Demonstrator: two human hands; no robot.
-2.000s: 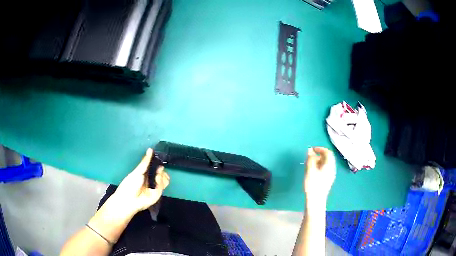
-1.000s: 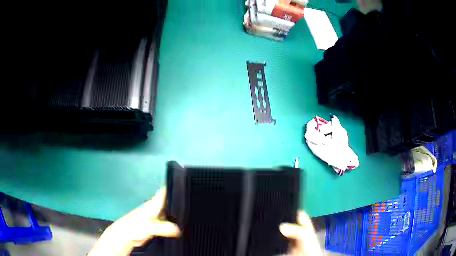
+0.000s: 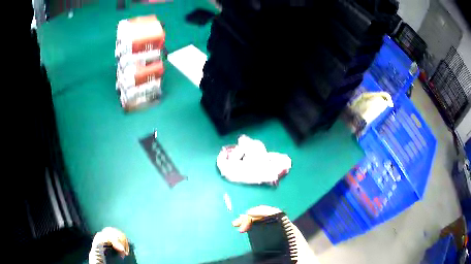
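A black finned housing (image 3: 268,238) is at the bottom edge, partly cut off. Its right side shows a comb-like fin edge, and green bench shows between its two dark sides. My left hand (image 3: 110,242) grips its left side at the bottom left. My right hand (image 3: 258,214) curls over the top of its right side. Both hands are slightly blurred. A small pale tool (image 3: 228,201) lies just above my right hand. A thin black port panel (image 3: 161,160) lies flat further up the bench. A crumpled white cloth or glove (image 3: 253,162) with red marks lies right of the panel.
A tall stack of black housings (image 3: 289,62) stands at the back, another dark stack (image 3: 51,201) at the left. White and red-brown bundles (image 3: 140,64) and a white sheet (image 3: 188,63) are on the green bench (image 3: 196,113). Blue crates (image 3: 382,170) stand beyond its right edge.
The view has swung right, so the bench things appear further left. The housing was held broad ribbed face up between both hands; now it is lower, turned, with its comb-edged side showing.
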